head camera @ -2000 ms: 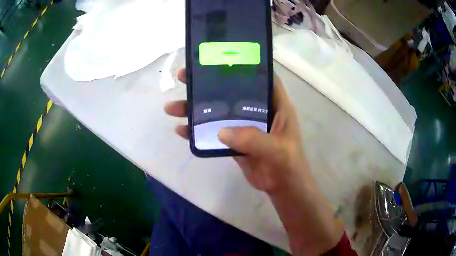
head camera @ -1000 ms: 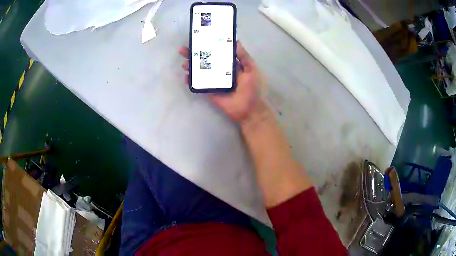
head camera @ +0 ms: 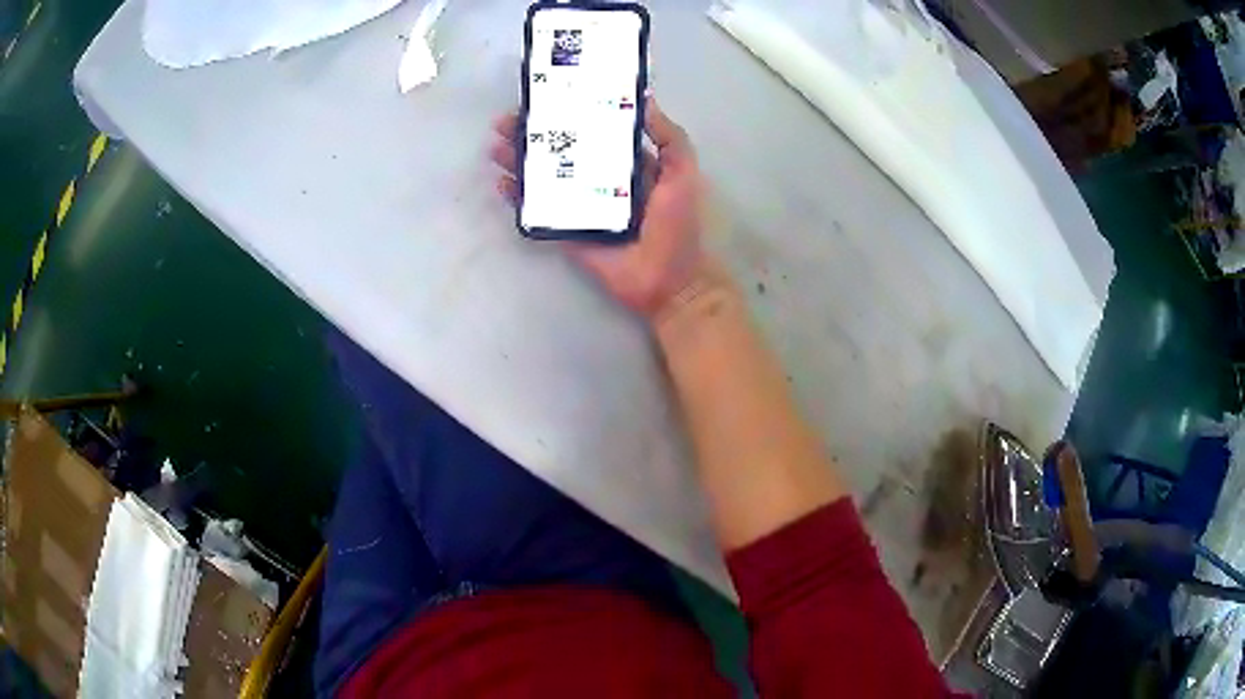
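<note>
A smartphone (head camera: 584, 123) with a lit white screen lies in my right hand (head camera: 653, 225), above the far part of the pale table. The fingertips show at the phone's left edge and the palm is under its right side and lower end. The screen shows small pictures and short lines, too small to read. My left hand is not in view.
The pale pressing table (head camera: 451, 314) has white cloth (head camera: 260, 25) far left and a long white piece (head camera: 942, 178) along its right side. A steam iron (head camera: 1072, 512) sits at the right edge by brown stains. Folded white cloth (head camera: 134, 601) lies on cardboard lower left.
The phone has gone from close to my face to lower and farther away. Its dark screen with the green bubble has become a white one. The thumb has left the screen.
</note>
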